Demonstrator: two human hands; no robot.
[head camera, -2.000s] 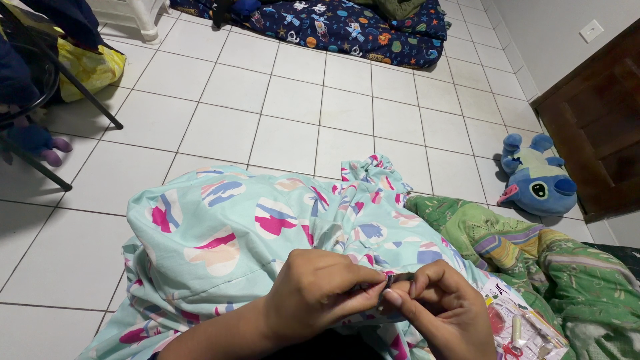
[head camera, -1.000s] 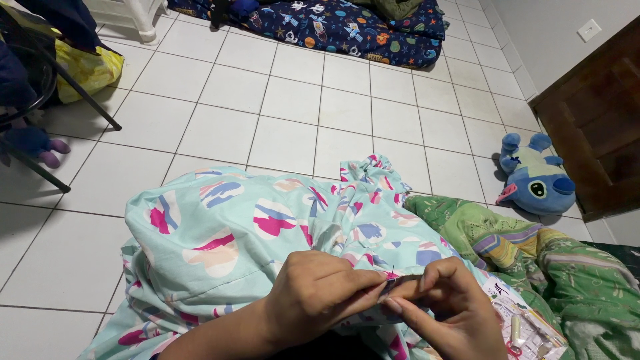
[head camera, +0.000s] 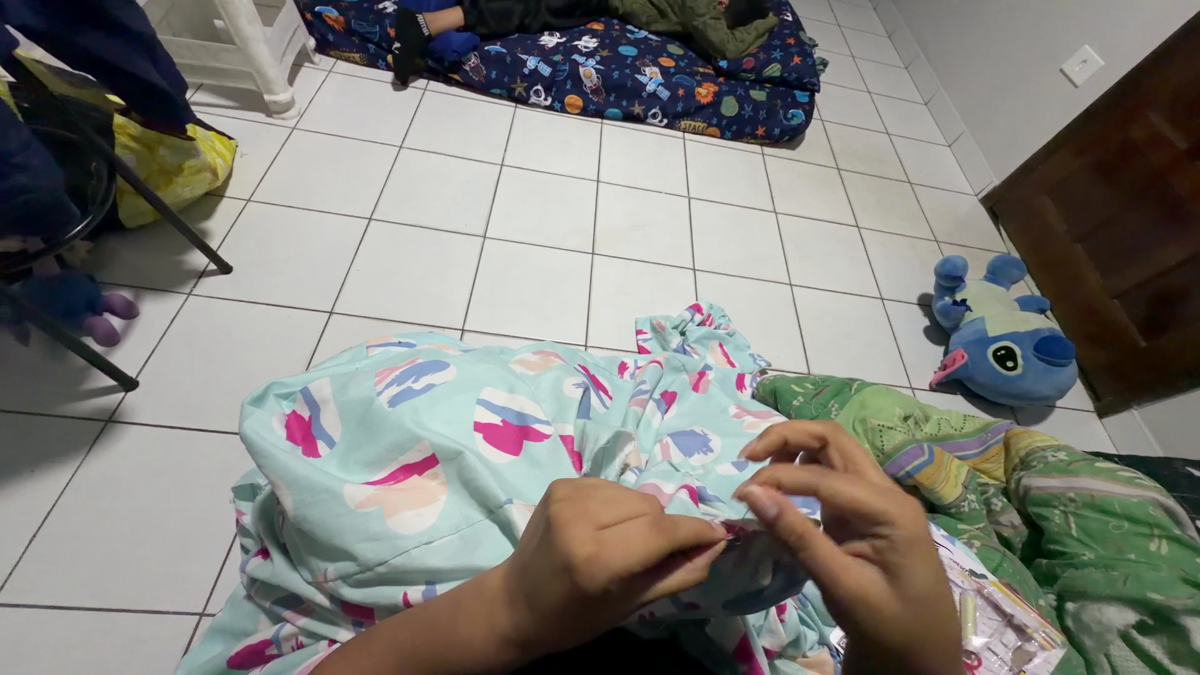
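Note:
Light teal fabric (head camera: 525, 422) printed with white, pink and blue patches is spread in folds over my lap. My left hand (head camera: 623, 553) pinches an edge of this fabric between thumb and fingertips. Just right of it, my right hand (head camera: 844, 525) is raised with thumb and fingers apart; a fine thread or needle may be at its fingertips, too small to tell. A clear package (head camera: 1003, 619) with a pale cylindrical item in it lies beside my right wrist, partly hidden.
Green patterned blanket (head camera: 1078, 525) lies at the right, near a blue plush toy (head camera: 1012, 347) by the brown door (head camera: 1116, 206). A person (head camera: 581, 14) lies on a space-print mattress (head camera: 600, 80). A black metal-legged chair (head camera: 159, 211), yellow bag (head camera: 178, 169) and white plastic stand (head camera: 244, 56) are left.
My right hand has moved apart from my left and its fingers have opened. Before, both hands were together at the fabric, with a small dark strip visible between them two seconds ago.

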